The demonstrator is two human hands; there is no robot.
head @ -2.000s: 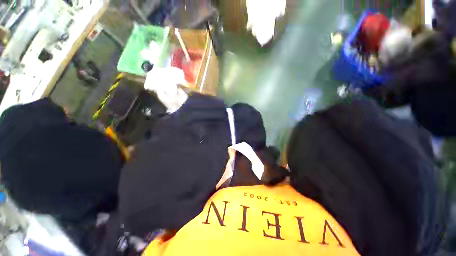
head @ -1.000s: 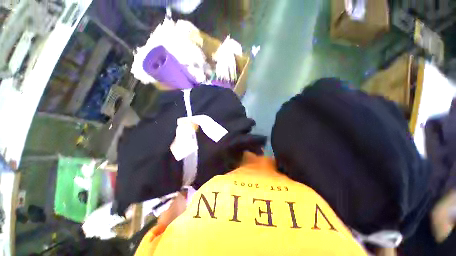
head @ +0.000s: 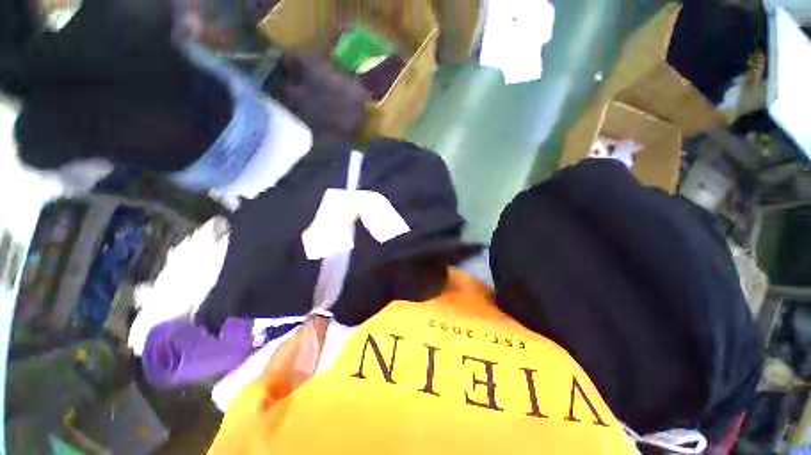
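A black cut-piece bundle (head: pixel 267 240) hangs at the left front of my orange shirt. A white tie strip (head: pixel 336 267) runs round it and is knotted on top. My left hand (head: pixel 309 345) shows small and blurred at the bundle's lower edge, where the tie strip meets it; it holds the bundle there, fingers mostly hidden. A second, rounder black bundle (head: pixel 622 293) is against my right side, with a white tie end (head: pixel 671 440) below it. My right hand is not visible.
Green floor (head: pixel 480 115) runs ahead between open cartons (head: pixel 636 133) on the right and a carton (head: pixel 409 80) on the left. White paper (head: pixel 516 40) lies on the floor. A purple roll (head: pixel 196 351) and white material are at left. More black material (head: pixel 124 98) is upper left.
The surroundings have moved down and back past me; the purple roll is now low at left and cartons show ahead at right. Both bundles stay against my body.
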